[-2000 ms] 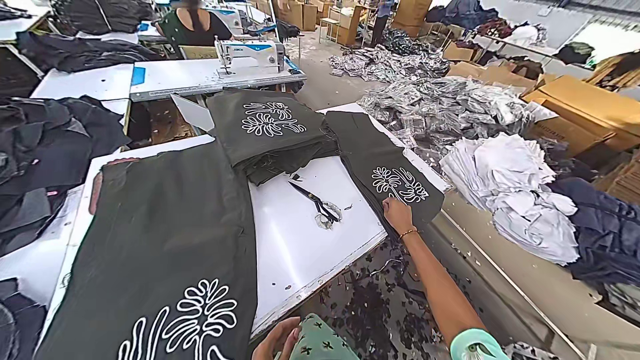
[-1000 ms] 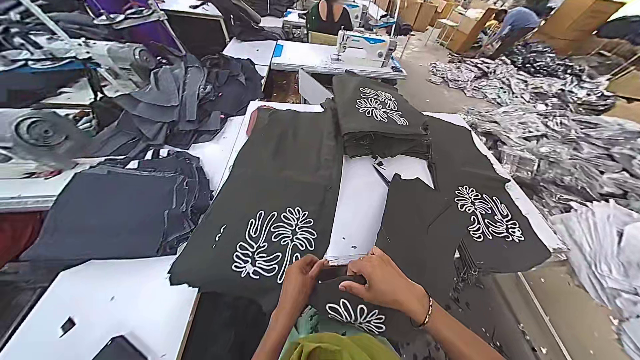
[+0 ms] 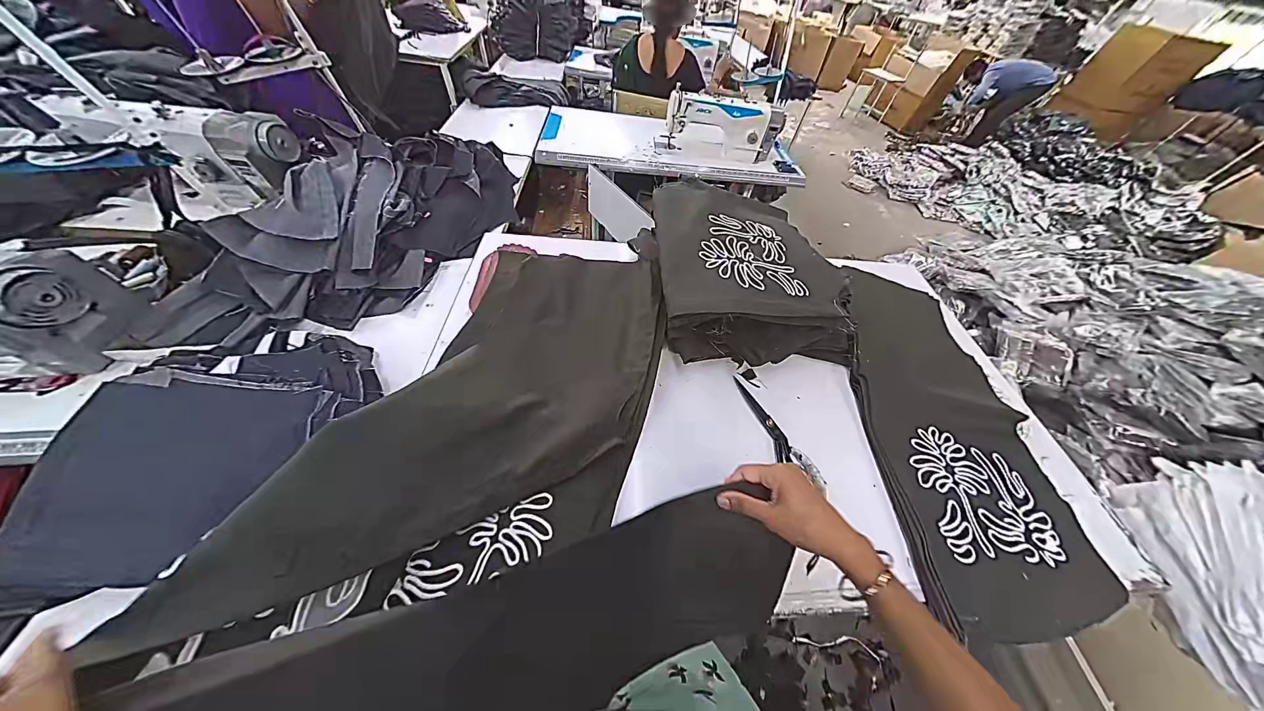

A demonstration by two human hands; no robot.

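Note:
My right hand (image 3: 785, 504) pinches the corner of a dark fabric panel (image 3: 592, 583) that stretches across the near side of the table. At the lower left edge, blurred and partly cut off, my left hand (image 3: 39, 676) is at the far end of the dark cloth. Under and behind the held panel lies a pile of dark panels (image 3: 513, 365), with white looped embroidery (image 3: 513, 533) partly showing. A folded stack (image 3: 750, 267) with white embroidery sits at the back. Scissors (image 3: 765, 415) lie on the white table, partly behind my right hand. More embroidered panels (image 3: 987, 494) lie at right.
A sewing machine (image 3: 721, 123) stands on a table ahead, with a person (image 3: 660, 64) seated behind it. Another person (image 3: 1007, 84) bends near cardboard boxes. Dark cloth pieces (image 3: 197, 464) cover the left table. Heaps of bagged goods (image 3: 1047, 296) and white fabric (image 3: 1205, 563) lie at right.
My hands were close together on an embroidered piece at the near table edge; now they are far apart, the left at far left, with dark cloth spread between them. The scissors show more.

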